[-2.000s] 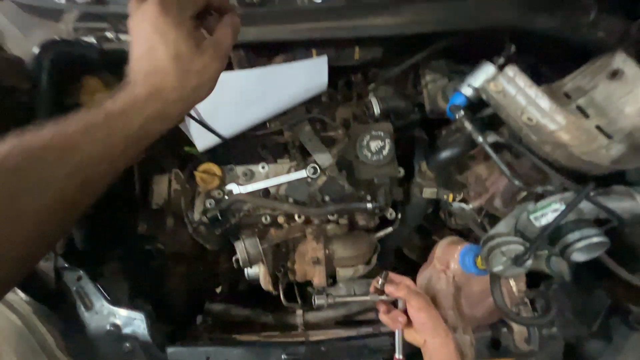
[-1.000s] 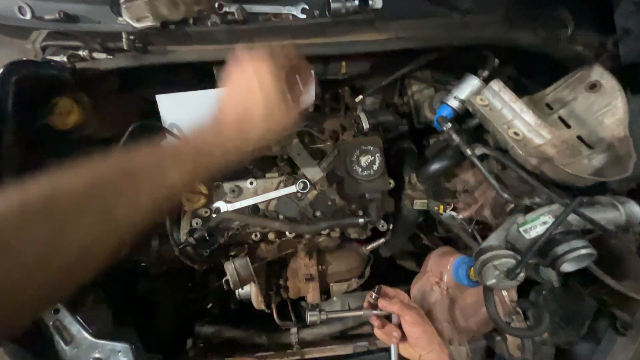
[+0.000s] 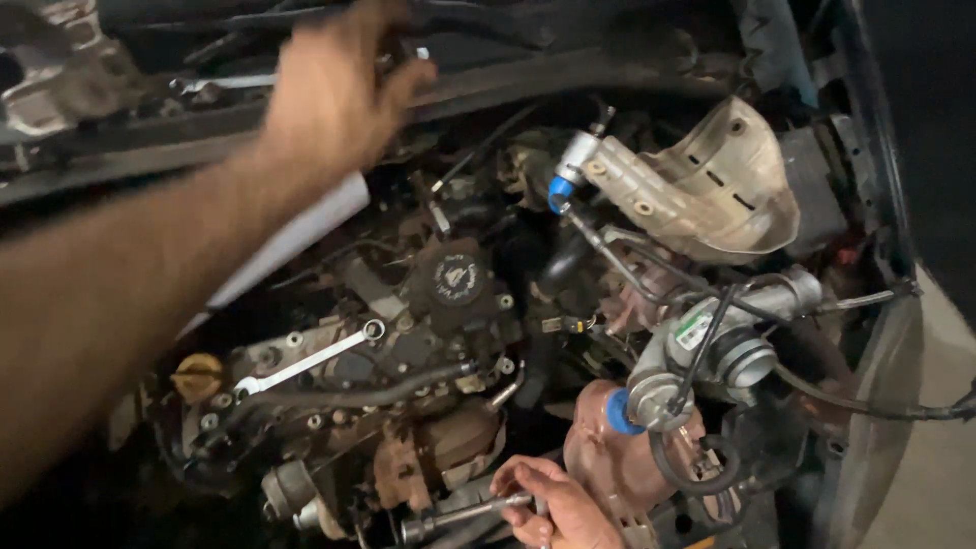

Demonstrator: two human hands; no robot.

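Note:
My left hand (image 3: pixel 335 91) is blurred over the dark panel behind the engine, with its thumb to the right. A small bright spot shows by its fingers; whether it holds something is unclear. At the bottom, my right hand (image 3: pixel 553 499) grips a metal socket tool (image 3: pixel 465 517), whose socket end points left beside the rusty turbo-side parts of the engine. A combination wrench (image 3: pixel 309 358) lies across the engine top, between the yellow oil cap (image 3: pixel 197 377) and a round black cap (image 3: pixel 456 280) with writing. A white sheet (image 3: pixel 293 240) is partly hidden behind my left forearm.
A turbocharger (image 3: pixel 686 343) with blue plugs and thin pipes rests at the right, above a reddish-brown metal part (image 3: pixel 602 450). A metal heat shield (image 3: pixel 713 191) lies behind it. Another wrench (image 3: pixel 229 82) and a metal casting (image 3: pixel 61 69) sit on the panel at upper left.
My left hand has moved from over the white sheet to the panel behind the engine. My right hand still holds the socket tool. The view has shifted.

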